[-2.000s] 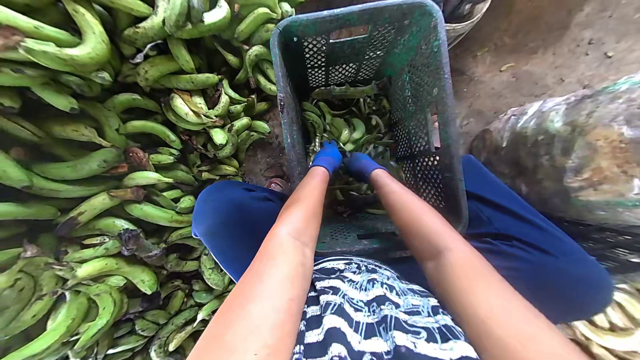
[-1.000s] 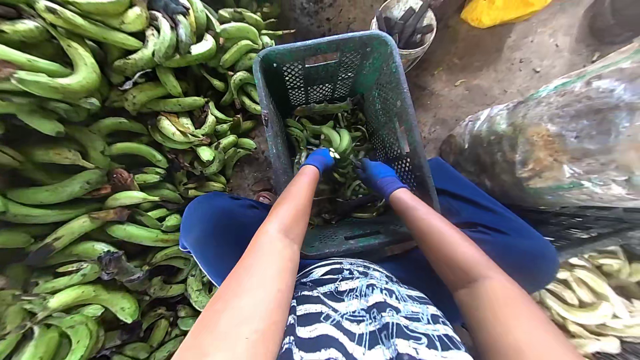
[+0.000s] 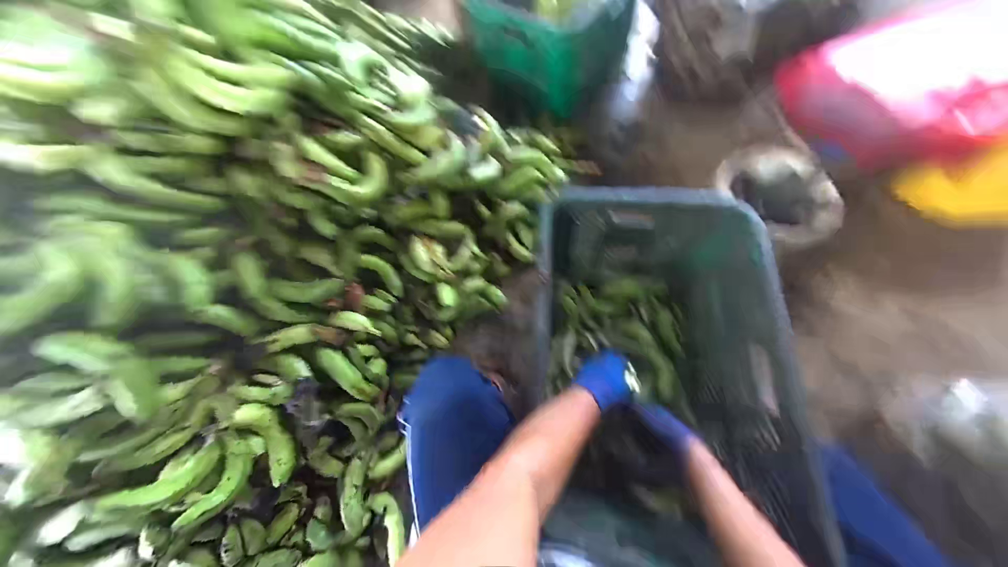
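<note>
Both hands wear blue gloves and reach down into a dark green plastic crate (image 3: 660, 197) between the knees. My left hand (image 3: 606, 381) is above the green plantains or bananas (image 3: 630, 323) in the crate, with a small pale thing at its fingers that is too blurred to name. Close beside it on the right is my right hand (image 3: 663, 425), lower and partly in shadow. Blur hides the fingers of both hands and whether they grip anything.
A large heap of green plantains or bananas (image 3: 315, 268) spreads along the left. Beyond the crate stand another green crate (image 3: 543, 55) and a whitish bucket (image 3: 780, 193). Red (image 3: 874, 94) and yellow (image 3: 957, 189) plastic items lie at the upper right.
The view has swung left and blurred. My right hand, apart from the left one a second ago, is now close beside it.
</note>
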